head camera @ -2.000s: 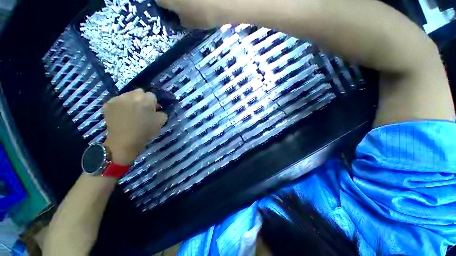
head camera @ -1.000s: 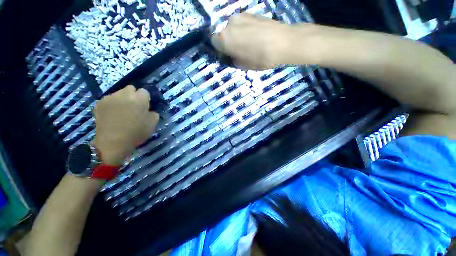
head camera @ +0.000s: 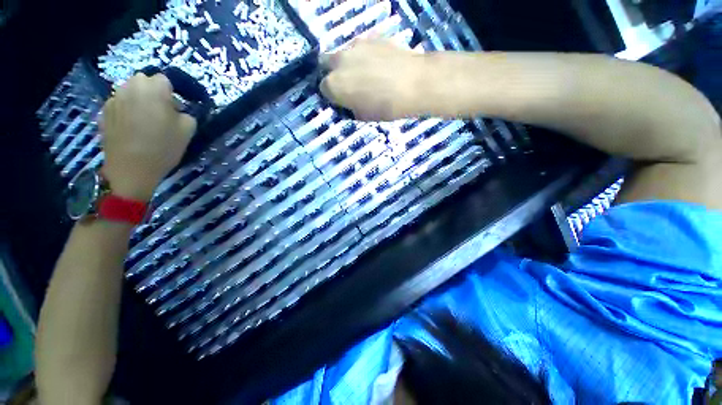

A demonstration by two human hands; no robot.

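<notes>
Bright silver metal parts (head camera: 261, 229) lie in slanting rows in the large black tote (head camera: 317, 340). A shallow black parts tray (head camera: 273, 91) rests on the rows at the upper left. It holds loose pale pins (head camera: 269, 39), with its black bottom showing between them. My left hand (head camera: 146, 130), with black-covered fingertips, is over the parts tray's near-left part among the pins. My right hand (head camera: 368, 79) is curled over the rows just right of the tray, fingers downward. The fingertips of both hands are largely hidden, so I cannot tell whether they hold anything.
Another ranked metal piece (head camera: 598, 202) shows at the right, beside the blue smock (head camera: 507, 316). Dark hair hangs over the smock at the bottom. A pale metal frame (head camera: 633, 28) stands at the upper right. A green edge (head camera: 20, 316) and something blue are at the far left.
My left hand has moved up and left from the rows to the pins in the tray. My right hand, over the tray's upper end earlier, came down to the rows beside it and stays near there.
</notes>
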